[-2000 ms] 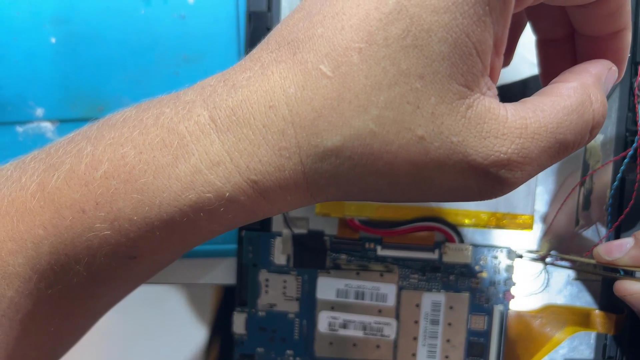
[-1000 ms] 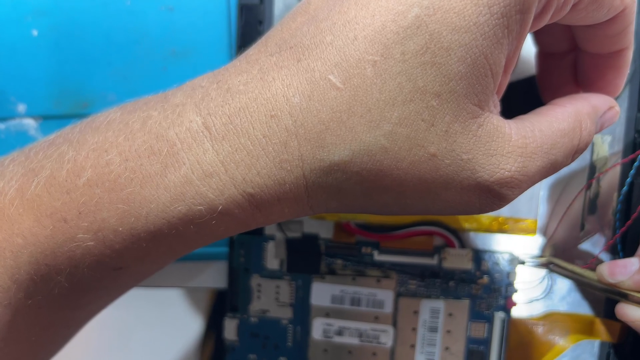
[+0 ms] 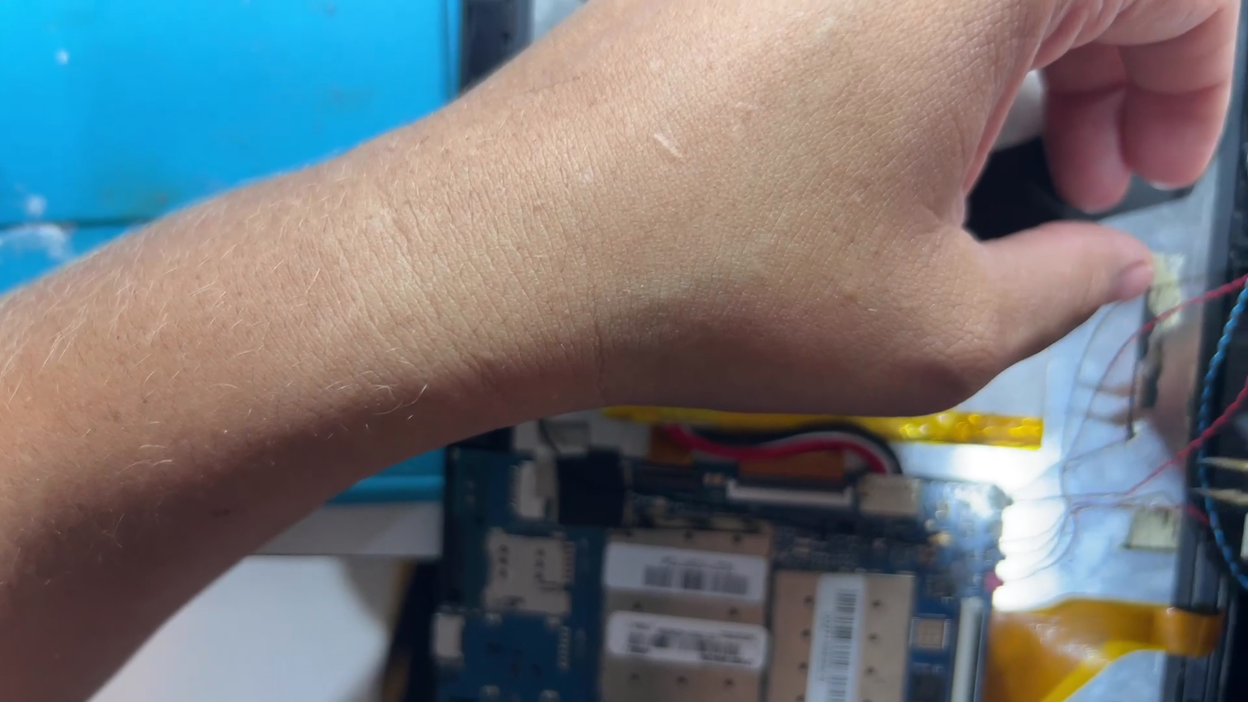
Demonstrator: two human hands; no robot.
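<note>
My left hand (image 3: 858,195) reaches in from the left over the electronics, its thumb apart from the curled fingers. The index finger is cut off at the top; nothing shows in its grasp. Below lies a blue circuit board (image 3: 526,604) with metal shields, labels bearing writing, and a black, red and white cable (image 3: 780,447). Thin red wires (image 3: 1165,463) and a twisted blue wire (image 3: 1209,409) run along the right. Two pale pointed tips, like those of tweezers (image 3: 1224,483), poke in at the right edge. My right hand is out of view.
A blue mat or panel (image 3: 195,97) lies at the upper left. Yellow tape (image 3: 985,429) crosses the silvery surface above the board, and an orange flex cable (image 3: 1092,634) lies to its right. A dark frame edge (image 3: 1194,370) runs down the right side.
My right hand, seen earlier at the right edge holding tweezers near the board's corner, has moved right out of view. My left hand has stayed about where it was.
</note>
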